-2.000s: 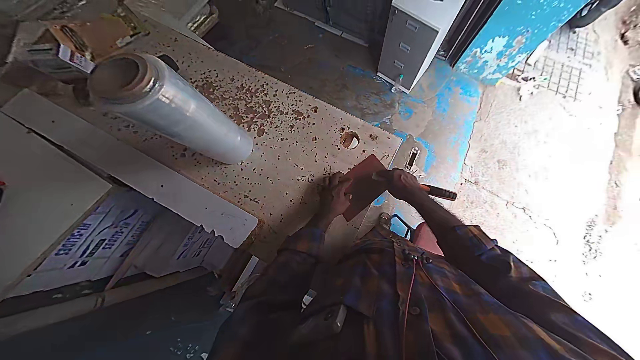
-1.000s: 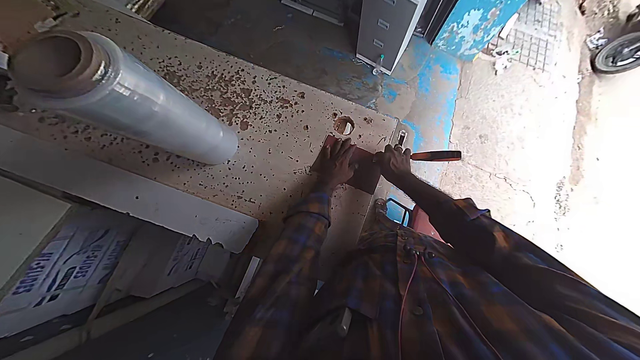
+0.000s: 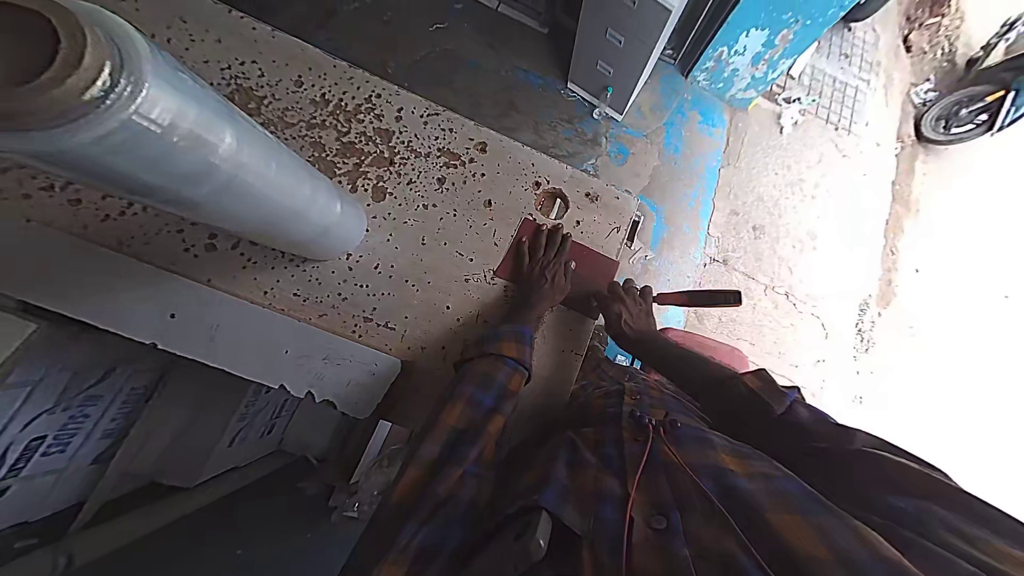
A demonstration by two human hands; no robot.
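Note:
A reddish-brown rectangular sheet (image 3: 590, 266) lies at the near right end of a worn, stained board tabletop (image 3: 432, 280). My left hand (image 3: 546, 268) rests on the sheet with its fingers spread, pressing it flat. At the sheet's right corner, my right hand (image 3: 628, 310) is closed around a tool with a dark and orange handle (image 3: 699, 298). The handle sticks out to the right past the table's edge. The tool's working end is hidden by my hand, so its kind cannot be told. Just beyond the sheet is a round hole (image 3: 553, 204) in the board.
A large roll of clear plastic film (image 3: 232, 176) lies at the left on the tabletop. A pale board (image 3: 200, 320) with a chipped edge runs along the near side, above printed cartons (image 3: 64, 432). A drawer cabinet (image 3: 612, 52) stands beyond the table, and a motorcycle wheel (image 3: 960, 114) shows far right.
The sheet, tilted under my hands two seconds ago, now lies flat on the tabletop. My left hand has moved from its near edge onto its top. The view has shifted.

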